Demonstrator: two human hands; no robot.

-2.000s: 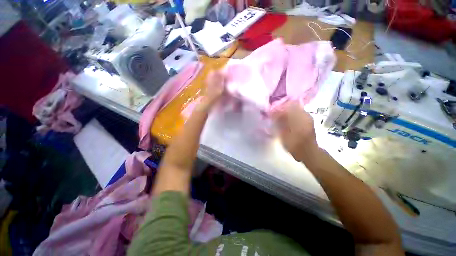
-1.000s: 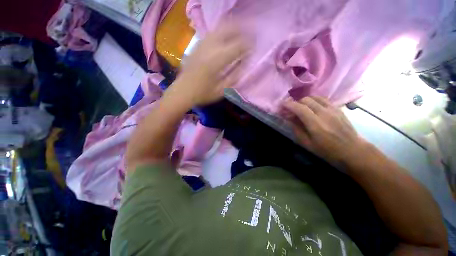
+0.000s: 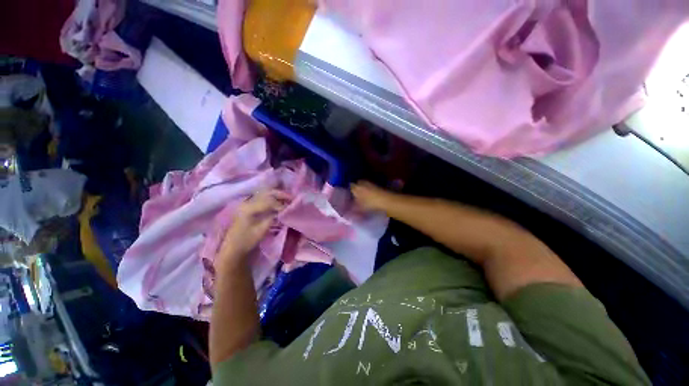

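A heap of pink and white cloth pieces (image 3: 189,226) lies low at left, in or over a blue bin (image 3: 302,143). My left hand (image 3: 253,222) is on the heap, its fingers among the folds; its grip is partly hidden. My right hand (image 3: 366,197) is at the heap's right side, by the bin's edge, small and blurred; I cannot tell if it holds cloth. A pink garment piece (image 3: 483,83) lies bunched on the white table, hanging slightly over its front edge, with no hand on it.
The table's front edge (image 3: 423,121) runs diagonally above my right arm. A pink strip (image 3: 236,45) hangs beside the yellow-brown table end (image 3: 278,34). A white board (image 3: 181,94) and another pink-white bundle (image 3: 98,38) are at upper left. A dark rod (image 3: 657,147) is at right.
Both hands have left the pink garment piece on the table and moved down and left to the heap. Earlier they lifted and laid that piece. The view has tilted down towards the bin.
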